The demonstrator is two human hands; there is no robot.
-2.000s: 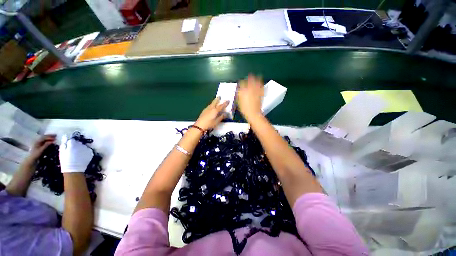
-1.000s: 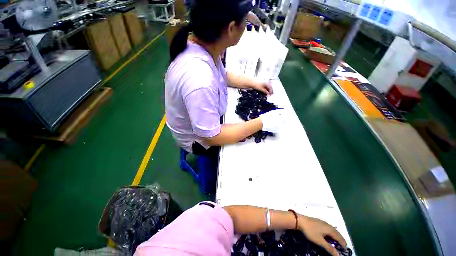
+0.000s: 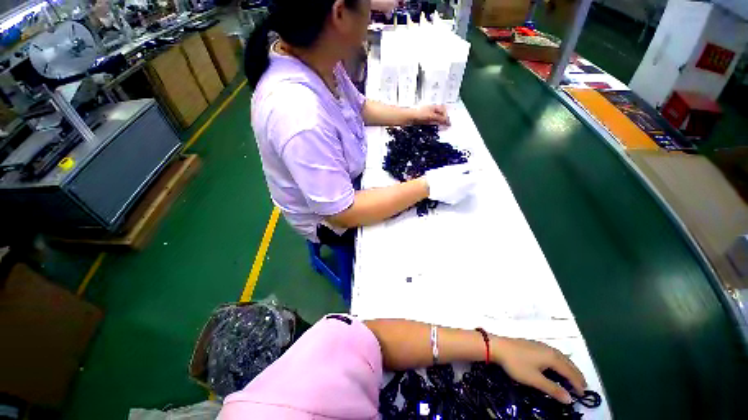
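Observation:
A heap of coiled black USB cables (image 3: 459, 394) with shiny plug ends lies on the white side table at the bottom of the view, cut off by the lower edge. My left hand (image 3: 537, 365), bare, reaches across the heap to its right end. Black cable shows between its thumb and fingers, and a loop sticks out past the fingertips. My right hand is not in view.
A co-worker in light purple (image 3: 307, 139) sits at a smaller cable heap (image 3: 418, 153), with white cartons (image 3: 422, 61) behind. The green conveyor belt (image 3: 566, 189) runs along the table's right. A box of clear plastic bags (image 3: 246, 340) stands lower left.
The view has swung left from the belt and the two white boxes to the co-worker. My right hand has left the picture. My left hand has moved from a box to the cables.

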